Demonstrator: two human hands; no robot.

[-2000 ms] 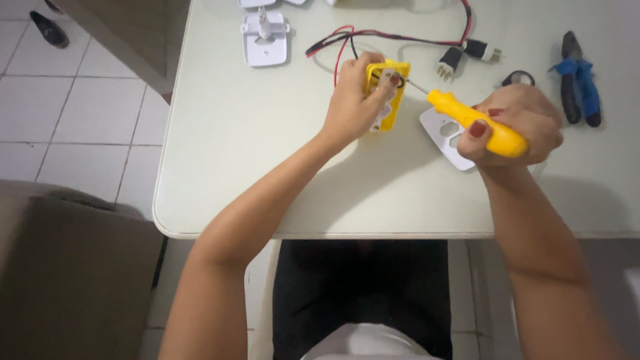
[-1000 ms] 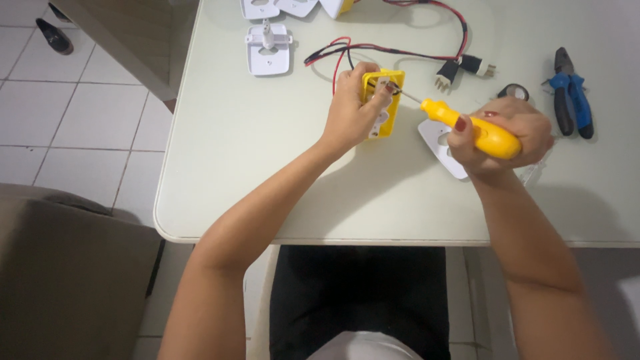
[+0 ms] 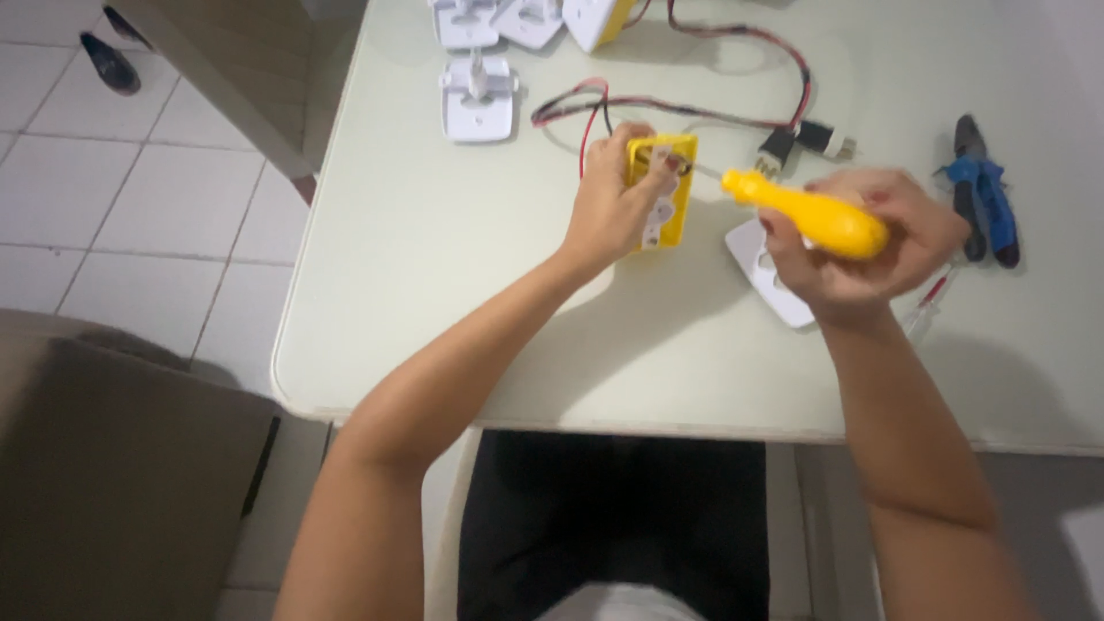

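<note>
My left hand grips a yellow plastic electrical box with a white socket insert inside, its thumb pressed on the insert's upper end. Red and black wires run to the box from behind. In my right hand is a screwdriver with a yellow handle; its thin shaft points left toward the upper part of the box, and whether the tip touches a screw cannot be told. Partly under my right hand, a white cover plate lies on the table.
Blue-and-black pliers lie at the right, near a small red-and-clear tool. Two black plugs on a red-black cord lie behind the box. White plates and another yellow box stand farther back. The table edge runs before me.
</note>
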